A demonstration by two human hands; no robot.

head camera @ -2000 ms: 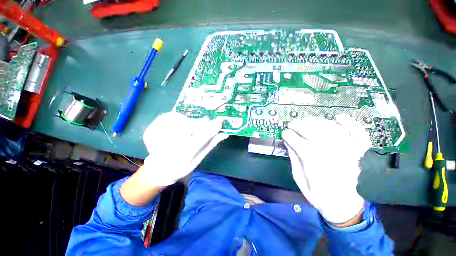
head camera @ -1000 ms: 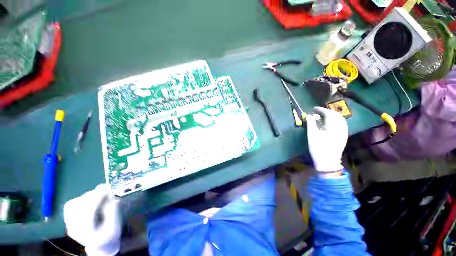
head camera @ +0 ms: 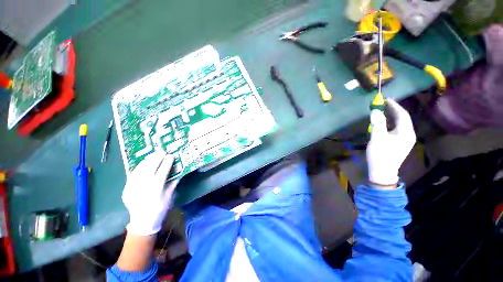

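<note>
The large green and white circuit board [head camera: 193,115] lies on the green bench mat, its long edge towards me. My left hand [head camera: 149,190], in a white glove, is at the board's near left corner, its fingers over the edge; whether it grips the board is hard to tell. My right hand [head camera: 389,135], gloved too, is raised at the right, shut on the green-and-yellow handle of the long screwdriver [head camera: 380,66]. The metal shaft points away from me, above the soldering iron stand [head camera: 370,69].
Right of the board lie a black brush [head camera: 287,92], a small yellow screwdriver [head camera: 323,89], cutters [head camera: 304,37] and a soldering iron [head camera: 411,59] near yellow tape [head camera: 380,23]. At left are a blue solder sucker [head camera: 82,182], a thin tool [head camera: 107,141], solder reel [head camera: 48,224] and red carrier [head camera: 63,99].
My right hand has lifted the long screwdriver off the mat and moved right. My left hand has moved from beside the board onto its near left corner.
</note>
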